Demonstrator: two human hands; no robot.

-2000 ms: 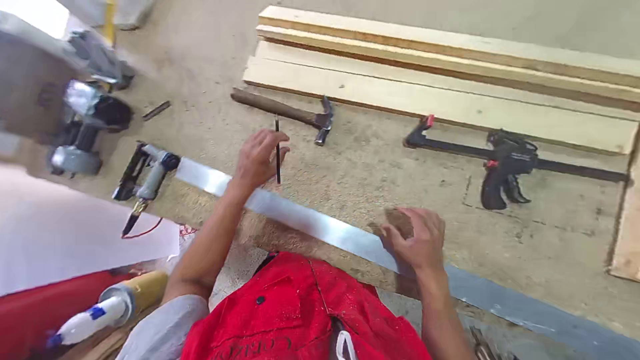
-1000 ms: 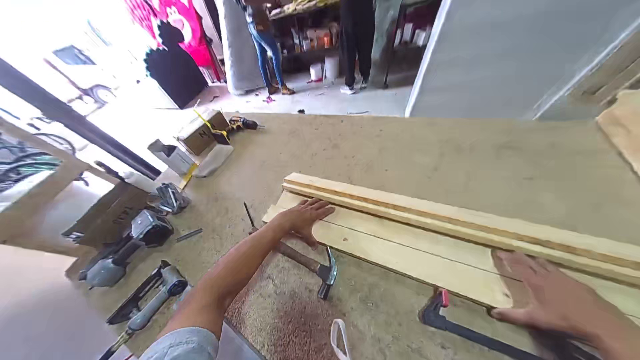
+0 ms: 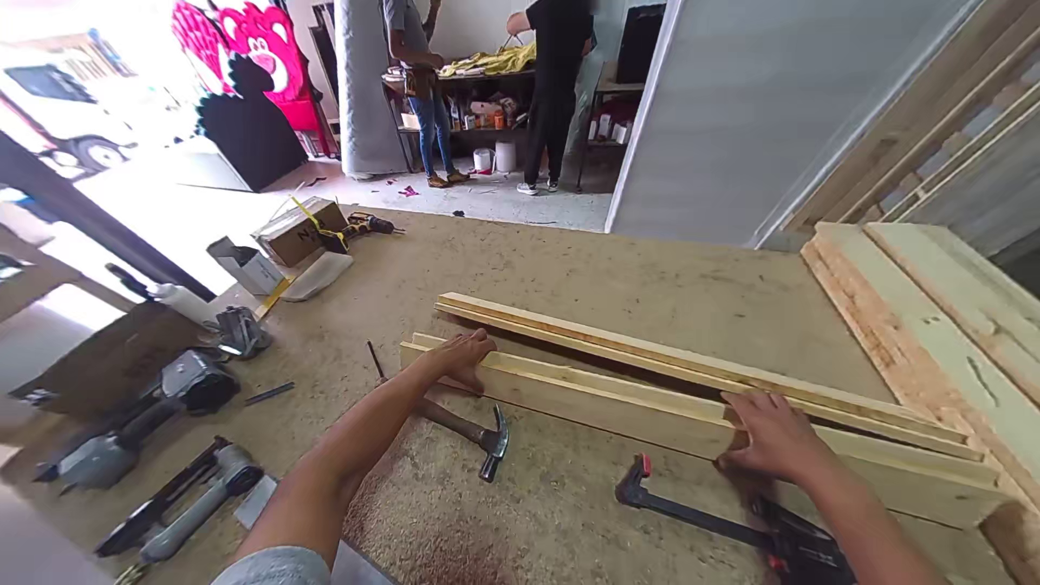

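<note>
Both my hands grip a long pale wooden board point(image 3: 601, 406) that stands tilted on its edge, with another strip showing along its top. My left hand point(image 3: 465, 357) holds it close to its left end, and my right hand point(image 3: 768, 431) holds it farther right. Behind it lie more long wooden strips point(image 3: 650, 349). A claw hammer point(image 3: 487, 443) rests just in front of the board, its handle partly behind my left forearm. Below my right hand is a black bar clamp point(image 3: 699, 516) with a red pad, partly covered by my forearm. A thin dark pencil-like stick point(image 3: 375, 359) lies left of my left hand.
Nail guns point(image 3: 191, 504) and other power tools point(image 3: 175, 398) lie at the left of the worktable point(image 3: 504, 252). A drill point(image 3: 370, 224) and cardboard boxes point(image 3: 301, 231) are at the back left. Wide boards point(image 3: 918, 317) are stacked at the right. Two people stand beyond the table.
My hands have moved from above the metal strip to the boards. The front boards, flat a second ago, are now tipped up and apart from the rear strips. The view has swung up.
</note>
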